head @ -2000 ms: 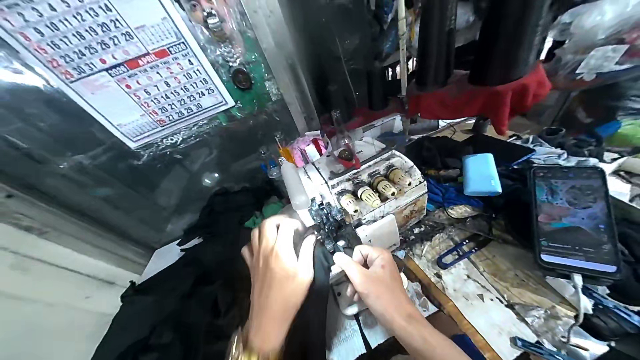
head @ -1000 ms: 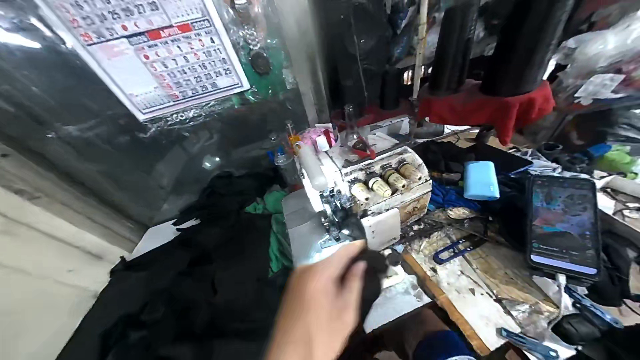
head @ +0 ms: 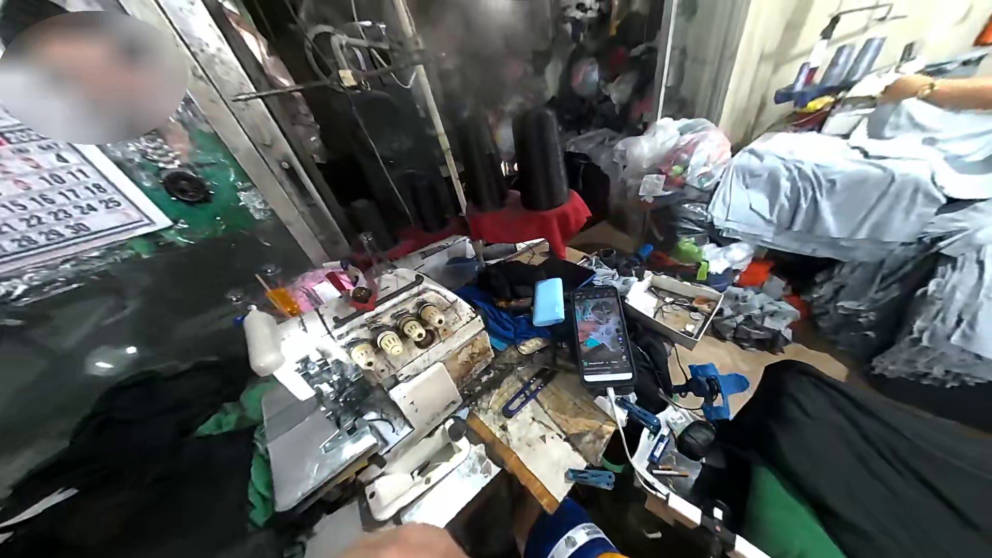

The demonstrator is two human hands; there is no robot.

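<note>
A hand or forearm [head: 407,542] shows only in part at the bottom edge, below the overlock sewing machine [head: 434,341]; its fingers are out of frame, and which of my hands it is cannot be told. The machine's tension dials [head: 389,341] face me, and its presser foot area [head: 341,391] has no fabric under it. Black cloth [head: 93,457] lies left of the machine. Thread snips with a blue handle [head: 527,394] rest on the worn wooden table to the right, near a smartphone [head: 603,337] plugged into a white cable.
A light blue case [head: 549,302], an open box of small parts [head: 674,310] and blue clips [head: 590,477] lie right of the machine. Black and green cloth [head: 837,465] is at lower right. Farther off, another person's arm [head: 961,93] reaches over grey fabric [head: 837,194].
My hands have left the needle area; both were there with black cloth two seconds ago, and one was over it a second ago. The view has swung right.
</note>
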